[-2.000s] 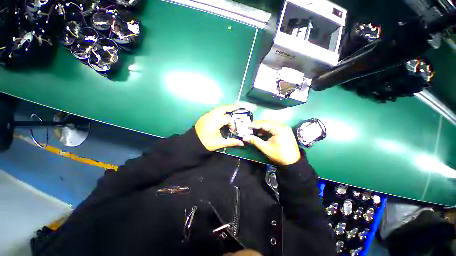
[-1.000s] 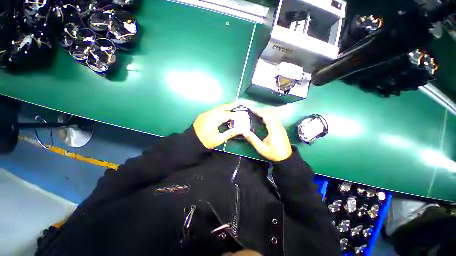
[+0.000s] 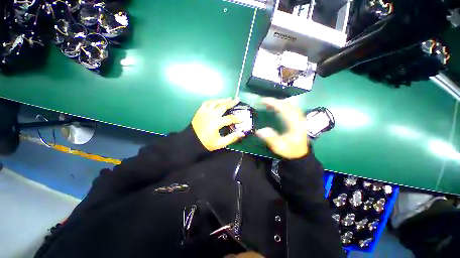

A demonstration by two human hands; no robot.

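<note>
My left hand [image 3: 214, 125] holds a round black housing [image 3: 245, 120] with a silver-white centre on the green mat [image 3: 151, 95], near its front edge. My right hand [image 3: 287, 130] is just right of it, blurred, with thumb and fingers apart and nothing seen between them. A second housing [image 3: 320, 122] with a silver-white centre lies on the mat, right beside my right hand, which partly covers its left side.
The grey-white screw feeder [image 3: 302, 38] stands behind the hands. A thick black screwdriver [image 3: 348, 55] slants in from the upper right. Dark units with wires [image 3: 93, 50] fill the back left; more [image 3: 403, 68] lie behind the screwdriver. A blue-edged tray [image 3: 386, 216] of silver parts is below the bench.
My right hand has come away from the housing in my left hand and moved right, towards the second housing. Its fingers have opened. My left hand stays around its housing.
</note>
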